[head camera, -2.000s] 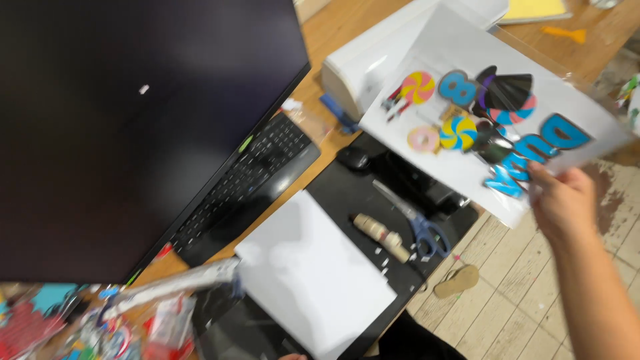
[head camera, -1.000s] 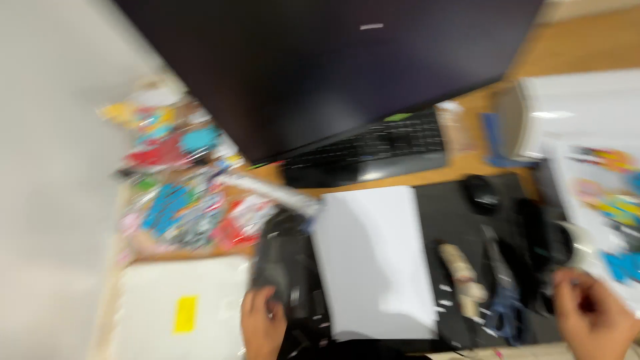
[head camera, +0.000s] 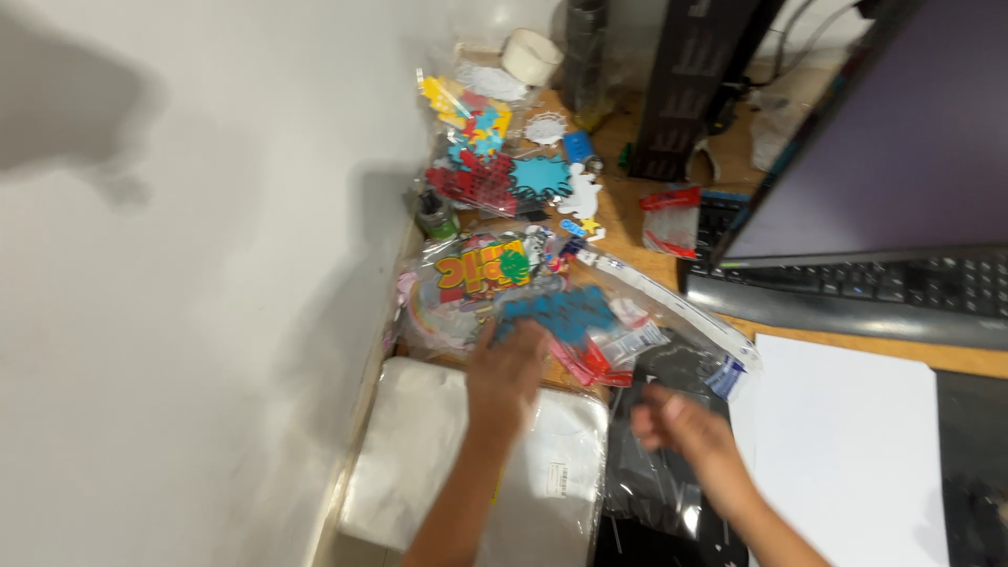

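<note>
My left hand (head camera: 508, 370), blurred, reaches over the near edge of a pile of plastic bags, its fingertips at a bag of blue cut-outs (head camera: 559, 313); whether it touches the bag I cannot tell. Below that hand lies a clear-wrapped white pack (head camera: 417, 441) bearing a label. My right hand (head camera: 681, 421) is above black plastic film (head camera: 650, 488), fingers curled, with nothing plainly in them. Between that hand and the keyboard, a long white strip in a clear sleeve (head camera: 669, 303) lies slantwise. A stack of white paper (head camera: 846, 457) is to the right.
Bags of red cut-outs (head camera: 476, 181) and coloured lettering (head camera: 480, 272) lie by the wall. A small green-labelled bottle (head camera: 438, 216), a white tape roll (head camera: 531, 57) and a red-edged packet (head camera: 671, 222) are further back. The monitor (head camera: 890, 150) overhangs a black keyboard (head camera: 866, 291).
The view has swung left. My right hand held a clear-covered sheet with coloured cut-outs two seconds ago and no longer holds it. My left hand has moved forward to the bags.
</note>
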